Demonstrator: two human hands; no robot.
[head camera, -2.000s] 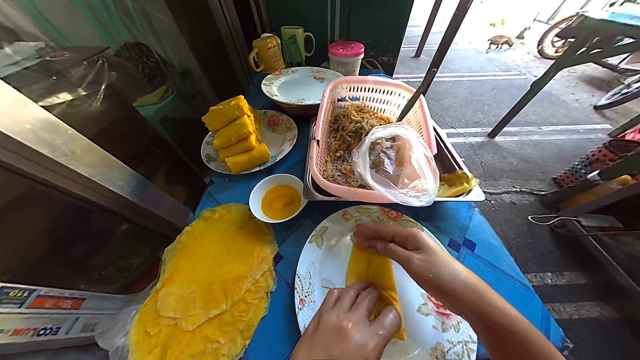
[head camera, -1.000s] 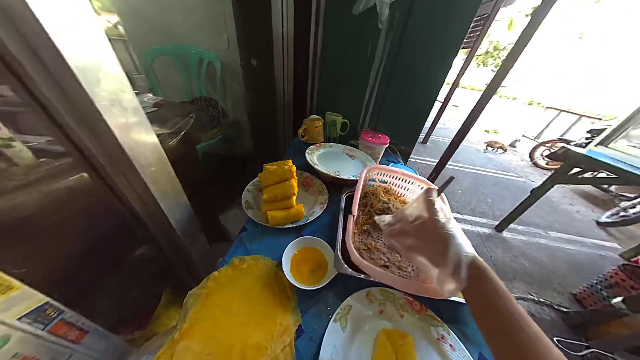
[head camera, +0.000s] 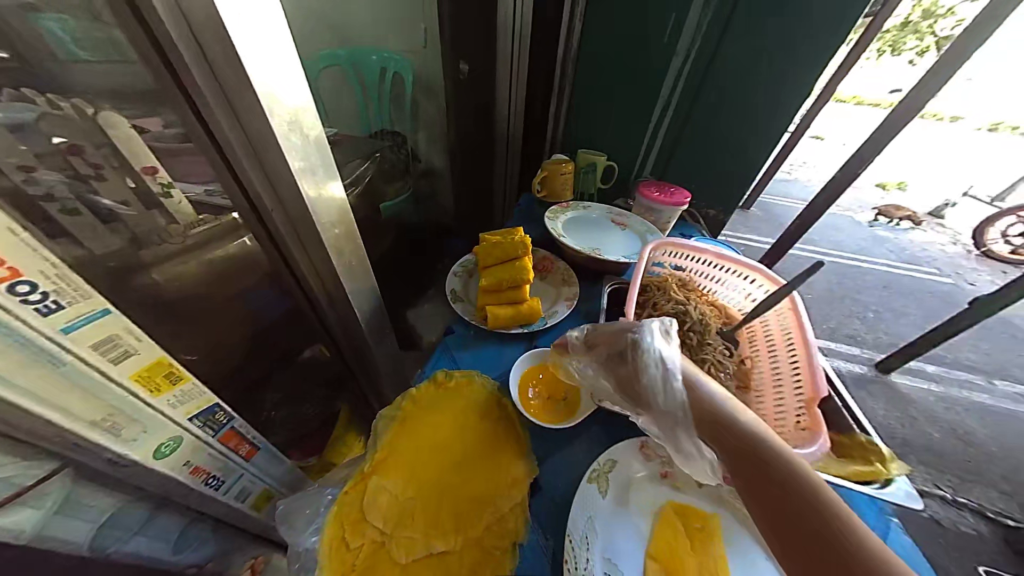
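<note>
My right hand (head camera: 620, 364), inside a clear plastic bag, reaches from the right with its fingertips at the rim of a white bowl of orange-yellow liquid (head camera: 550, 394). Whether the fingers hold anything is hidden by the bag. My left hand is out of view. Below my right forearm, a folded yellow wrapper (head camera: 686, 540) lies on a floral plate (head camera: 612, 488). A stack of round yellow wrappers (head camera: 448, 472) lies left of it. Behind the bowl, several yellow rolls (head camera: 507, 276) are piled on another plate (head camera: 558, 284). Noodle filling (head camera: 692, 320) sits in a pink basket (head camera: 772, 344) with a dark-handled utensil (head camera: 772, 300).
A metal tray (head camera: 904, 490) lies under the basket. An empty floral plate (head camera: 604, 230), two mugs (head camera: 558, 178) and a pink-lidded container (head camera: 661, 204) stand at the back of the blue-covered table. A metal-framed glass panel (head camera: 320, 184) borders the left side.
My right hand has moved left from over the noodle basket to the bowl. Two seconds ago both bare hands were on the wrapper, and the plastic bag lay on the basket. The view has swung left.
</note>
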